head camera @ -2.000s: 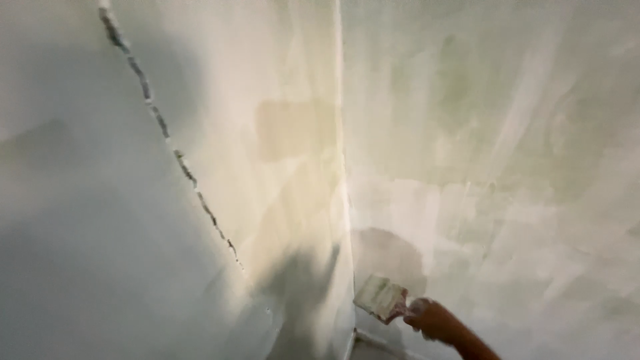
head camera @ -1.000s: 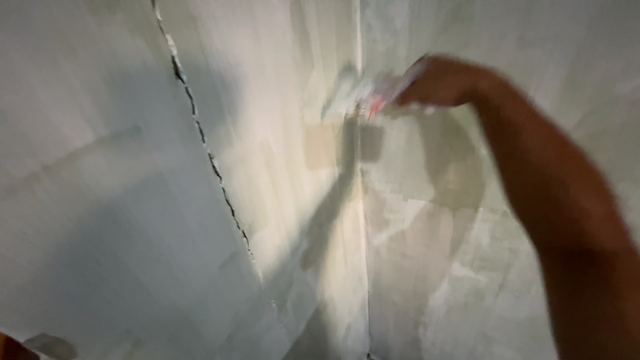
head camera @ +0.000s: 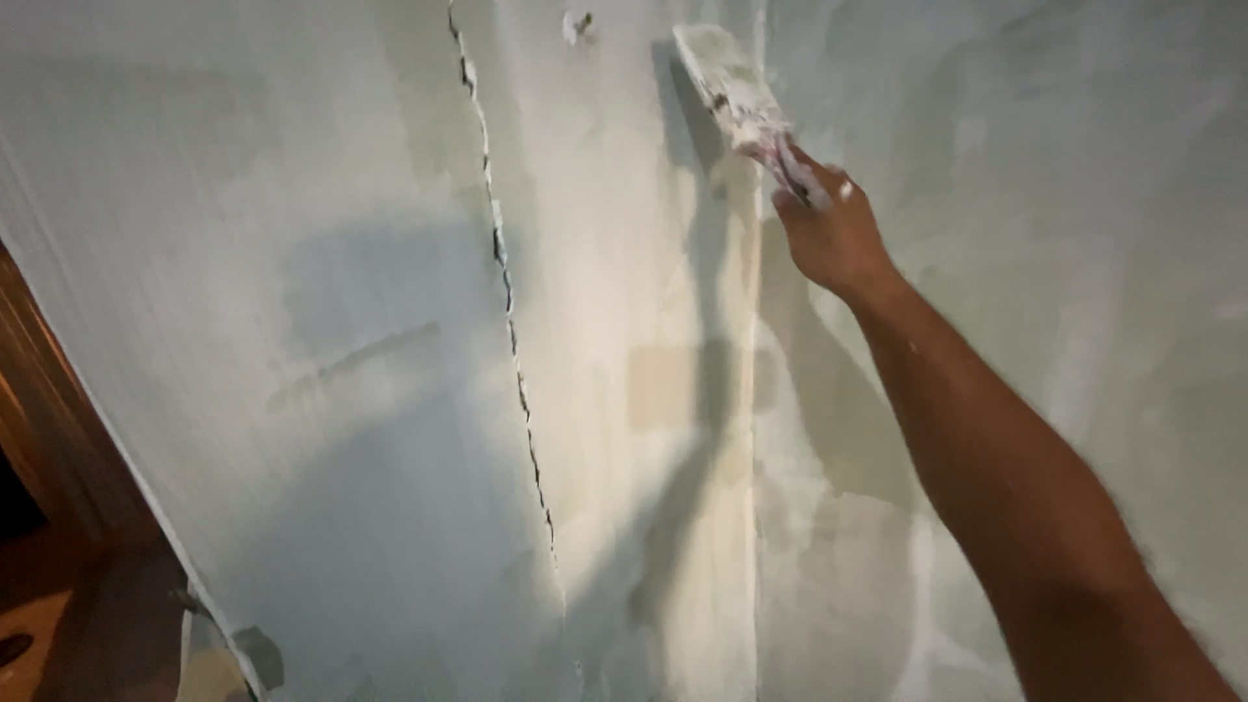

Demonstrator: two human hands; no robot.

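Observation:
My right hand (head camera: pixel 834 229) holds the handle of a wide paintbrush (head camera: pixel 736 93), its bristles and ferrule coated with whitish material. The brush is at the upper middle, against or just off the left wall (head camera: pixel 604 244), close to the inside corner (head camera: pixel 757 390); whether it touches cannot be told. A long, jagged crack (head camera: pixel 507 283) runs down the left wall, left of the brush. Near the top, between crack and brush, is a small chipped spot (head camera: pixel 577 27). My left hand is not in view.
The right wall (head camera: pixel 1092 244) is patchy green and whitish. At the left, the wall ends at a pale edge (head camera: pixel 107 429), beyond which stands brown wooden trim (head camera: pixel 58 409). Shadows of the arm and brush fall across the left wall.
My right hand has moved up along the corner with the brush, from low by the corner's bottom two seconds ago. The view has shifted, now showing the wooden trim at left.

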